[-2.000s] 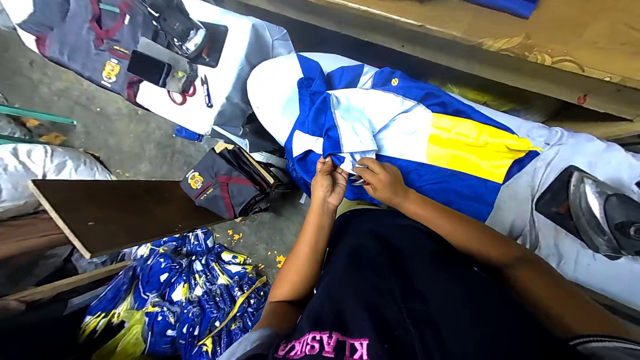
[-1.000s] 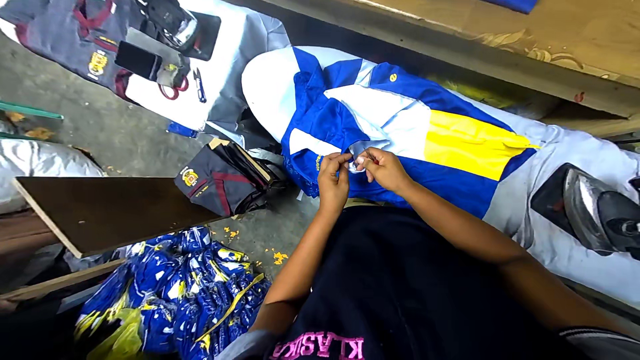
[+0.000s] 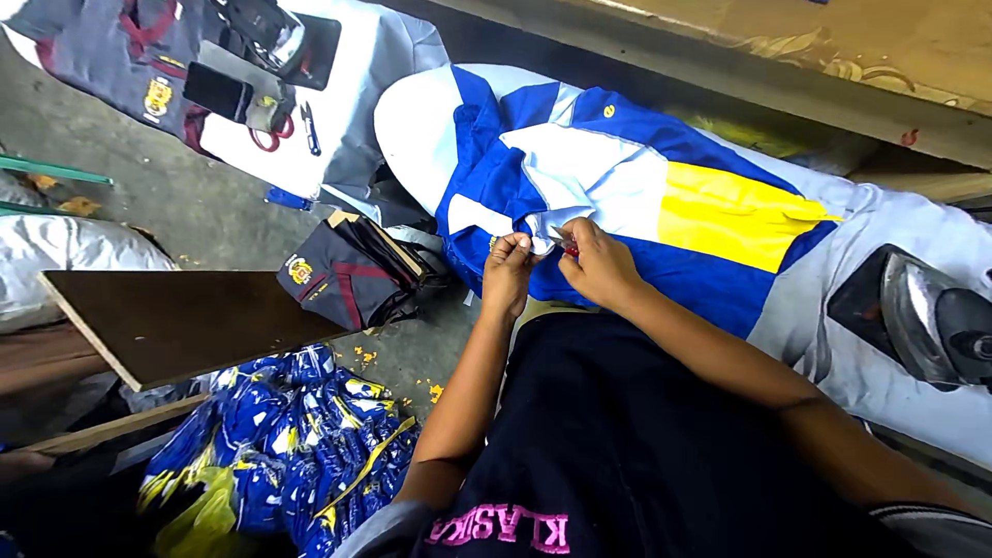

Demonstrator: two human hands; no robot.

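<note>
A blue, white and yellow garment (image 3: 701, 209) lies spread over a padded ironing board (image 3: 411, 128). At its near edge, my left hand (image 3: 508, 267) pinches a bit of the white and blue cloth between thumb and fingers. Close on the right of it, my right hand (image 3: 601, 260) is closed around a small tool with a metal tip and a red part (image 3: 570, 246), perhaps a thread snipper; the fingers hide most of it. The tool's tip points at the cloth by my left fingertips.
An iron (image 3: 922, 318) rests on the board at right. Another iron (image 3: 271, 39), a phone (image 3: 218, 91) and a pen (image 3: 311, 128) lie on a white-covered surface at upper left. Folded dark garments (image 3: 333, 283) sit at a brown board's end (image 3: 178, 318). Bagged blue garments (image 3: 302, 442) cover floor at lower left.
The small tool's metal tip and red part now show at my right fingers, where a pale piece showed a second ago. My left hand stays at the garment's near edge.
</note>
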